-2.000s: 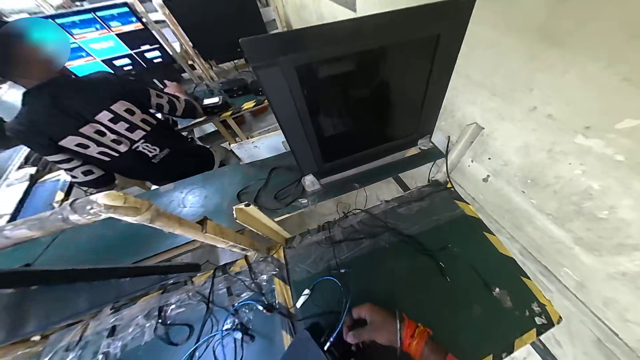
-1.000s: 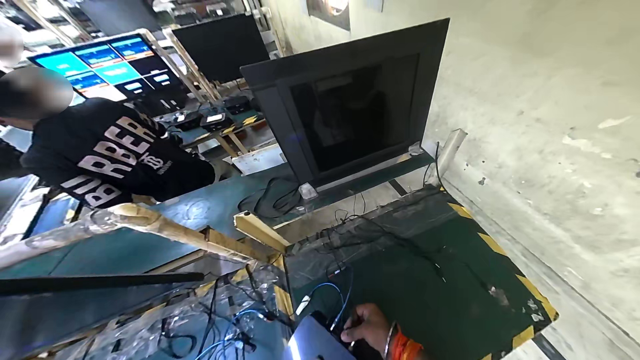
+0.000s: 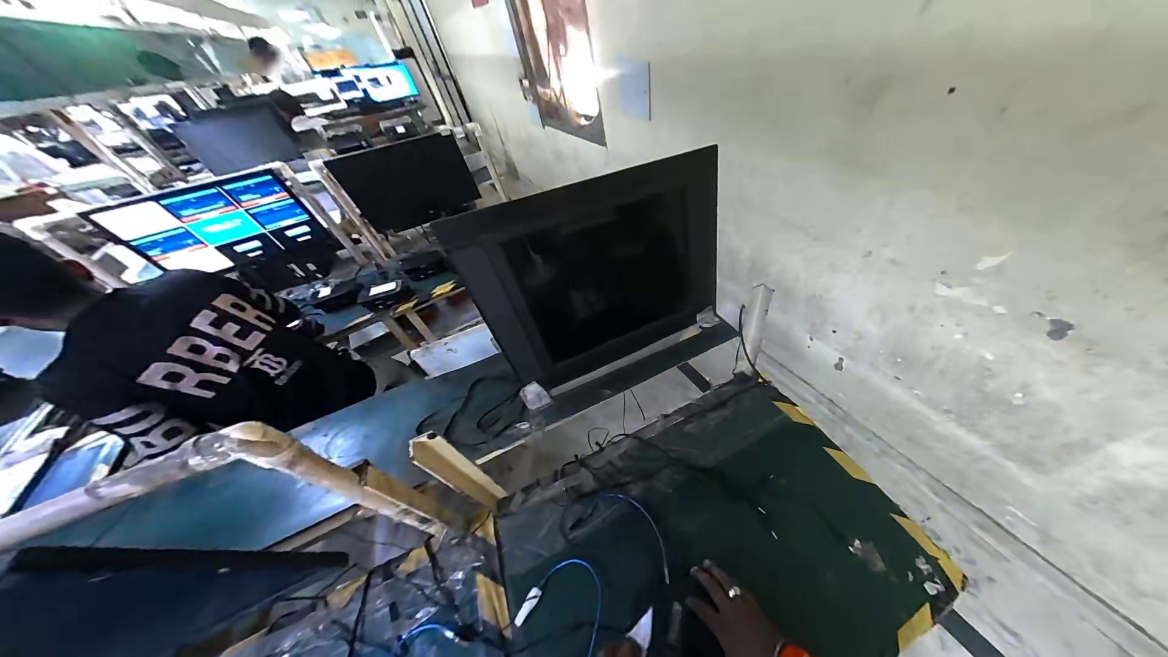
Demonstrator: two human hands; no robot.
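At the bottom edge my right hand (image 3: pixel 735 611), with a ring on one finger and orange at the wrist, lies against a dark object (image 3: pixel 677 620) that is mostly cut off by the frame. Whether the fingers grip it is unclear. A small skin-toned patch (image 3: pixel 622 648) left of it may be part of my left hand; the rest is out of view. Nearby, a blue cable (image 3: pixel 598 584) and a white connector (image 3: pixel 527 606) lie on the green bench top (image 3: pixel 766 529). Thin dark cables (image 3: pixel 675 452) run across its far side.
A large dark flat panel (image 3: pixel 593 283) stands tilted beyond the bench, by the wall (image 3: pixel 912 228). A taped wooden frame (image 3: pixel 319 470) crosses the left. A person in a black printed top (image 3: pixel 219 356) is at the far left, before a lit screen (image 3: pixel 214 224). Yellow-striped tape (image 3: pixel 849 464) edges the bench.
The view has tilted up, showing more of the room. My right hand shows lower in the frame, its fingers more extended. The bright-topped object beside it a second ago is now mostly out of view.
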